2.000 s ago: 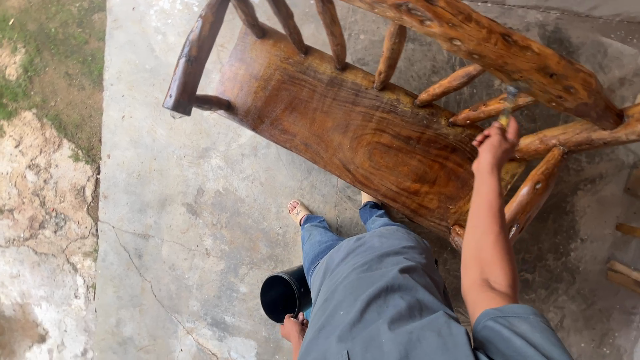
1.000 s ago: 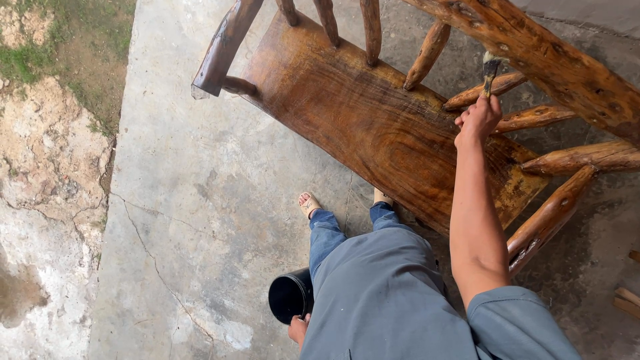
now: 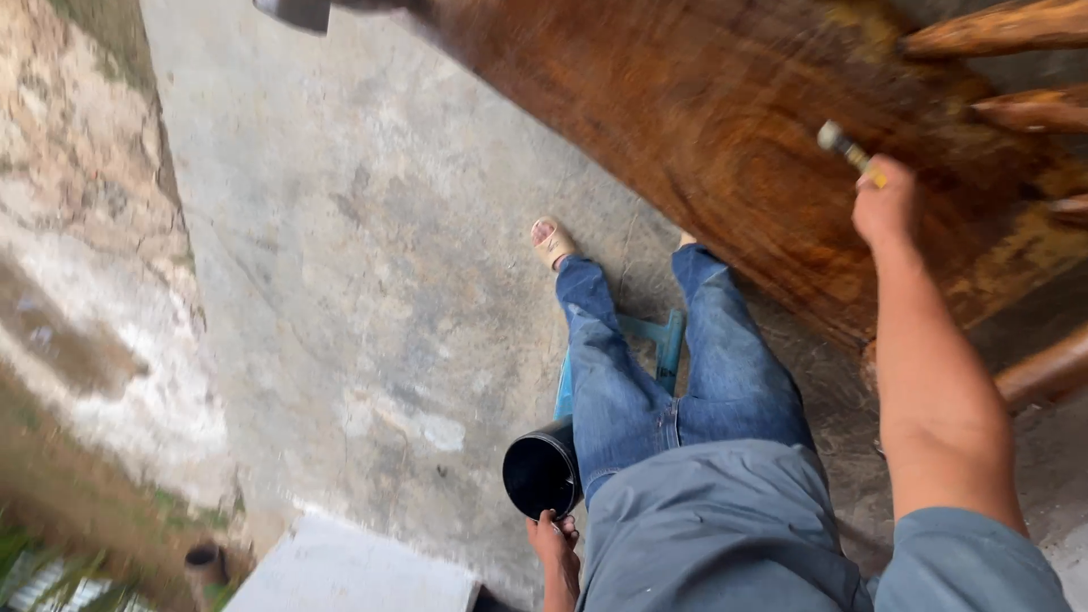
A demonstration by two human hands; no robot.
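Observation:
My right hand [image 3: 886, 200] is closed around the handle of a paintbrush [image 3: 843, 144], whose pale bristles point up and left over the wooden bench seat [image 3: 722, 110]. Whether the bristles touch the wood I cannot tell. The seat is glossy brown with swirling grain and a paler patch near its right end. Low in the view, my left hand [image 3: 554, 535] grips the rim of a black bucket [image 3: 541, 472] beside my thigh. The bucket's inside is dark, and its contents cannot be made out.
Round wooden spindles [image 3: 1011, 30] rise at the seat's back edge, upper right. A blue stool or stand [image 3: 667, 344] shows between my legs. Grey concrete floor [image 3: 382, 238] lies left of the bench, with rough ground beyond and a white surface [image 3: 357, 569] at the bottom.
The brush in my right hand has moved off the bench's back spindles and is now over the seat. My left hand still holds the bucket. The view has swung down and left.

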